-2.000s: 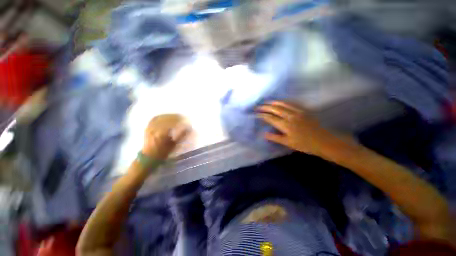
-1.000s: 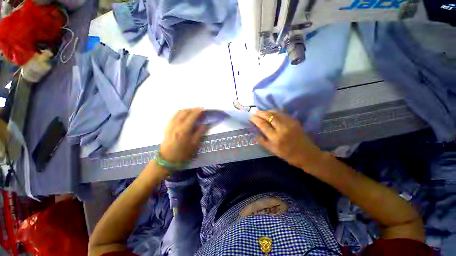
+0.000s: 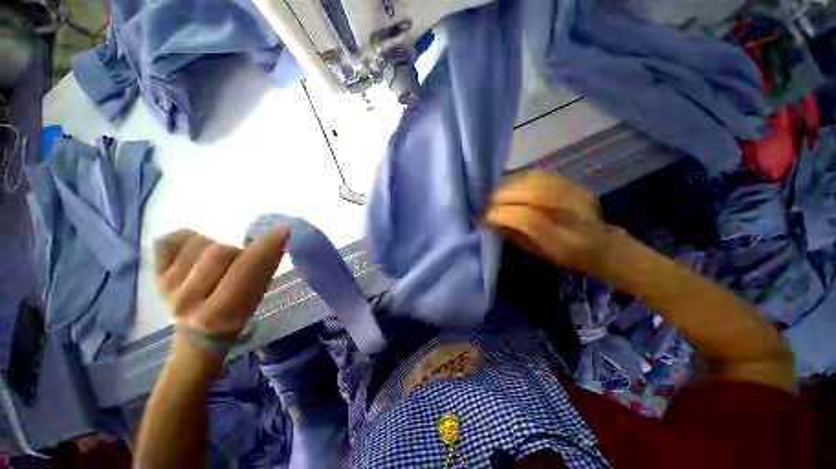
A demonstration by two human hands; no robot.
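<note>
My left hand (image 3: 215, 279) pinches one end of a narrow blue cuff strip (image 3: 332, 279) over the table's front edge; the strip's other end hangs toward my lap. My right hand (image 3: 541, 215), a little blurred, grips the edge of a large light blue sleeve panel (image 3: 431, 192) to the right of the strip. The panel runs down from beside the sewing machine's needle area (image 3: 371, 78) and over the front edge toward my lap. The fingertips of my right hand are partly hidden against the cloth.
Loose blue strips (image 3: 87, 229) lie at the left of the table, with a dark phone (image 3: 26, 353) beside them. Puffy blue sleeves (image 3: 183, 55) lie at the upper left. Draped blue cloth (image 3: 642, 73) lies right of the machine. A printed ruler (image 3: 284, 298) runs along the front edge.
The view has shifted right. My hands have moved apart; the left now holds the strip up by its end, and the right has drawn the sleeve panel down over the table's edge.
</note>
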